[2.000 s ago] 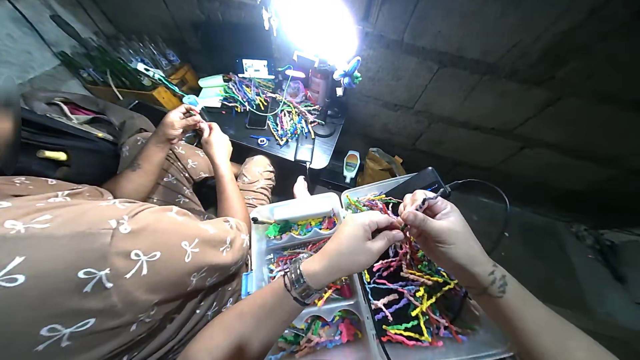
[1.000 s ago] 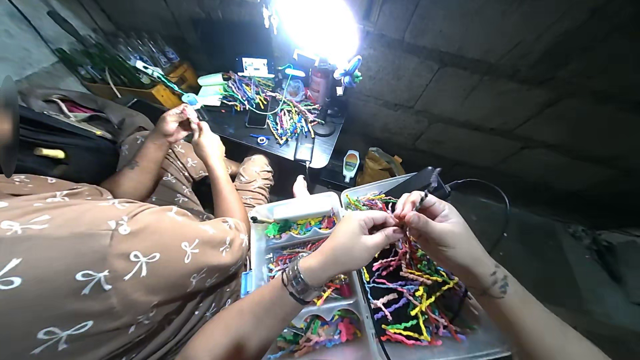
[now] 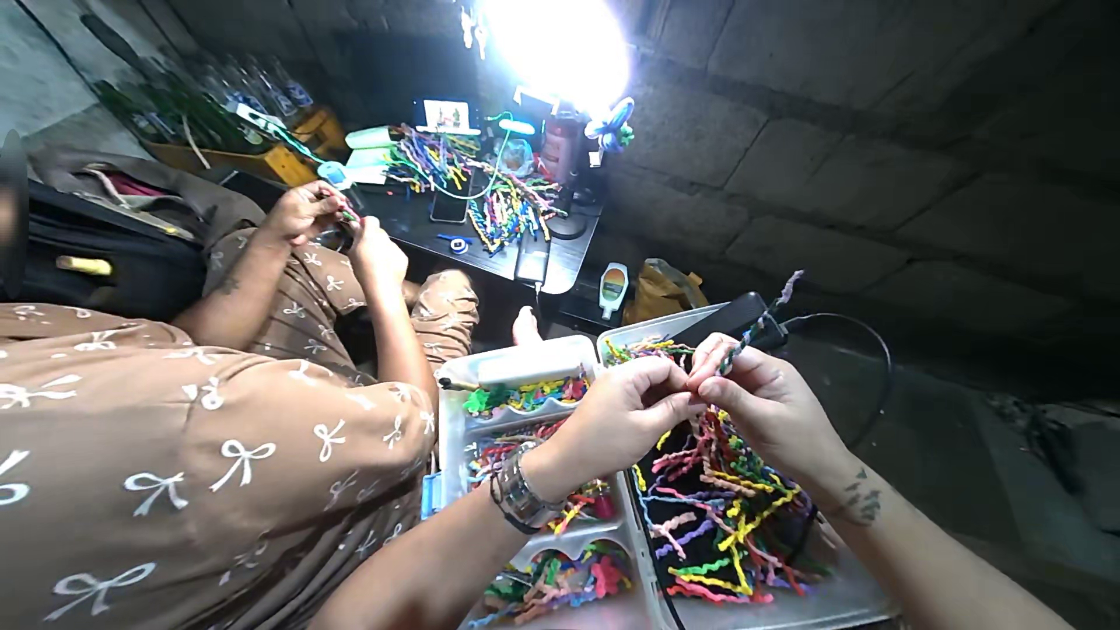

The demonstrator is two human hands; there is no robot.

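My right hand holds a thin twisted multicoloured strand, whose pale purple end sticks up beyond the fingers. The fingertips of my left hand meet those of the right at the strand's lower end; what exactly they pinch is hidden. Both hands are above an open clear plastic case. Under them, many crinkled coloured strands lie over a dark surface in the right half. The left half of the case has compartments with more coloured pieces.
A person in a brown bow-print garment sits at left, hands working on a small piece. Ahead, a dark table bears strand bundles, phones and a bright lamp. A black device with a cable rests by the case's back edge.
The twisted strand now stands up visibly above my right fingers, where earlier it was not plain. My hands have stayed close together over the case.
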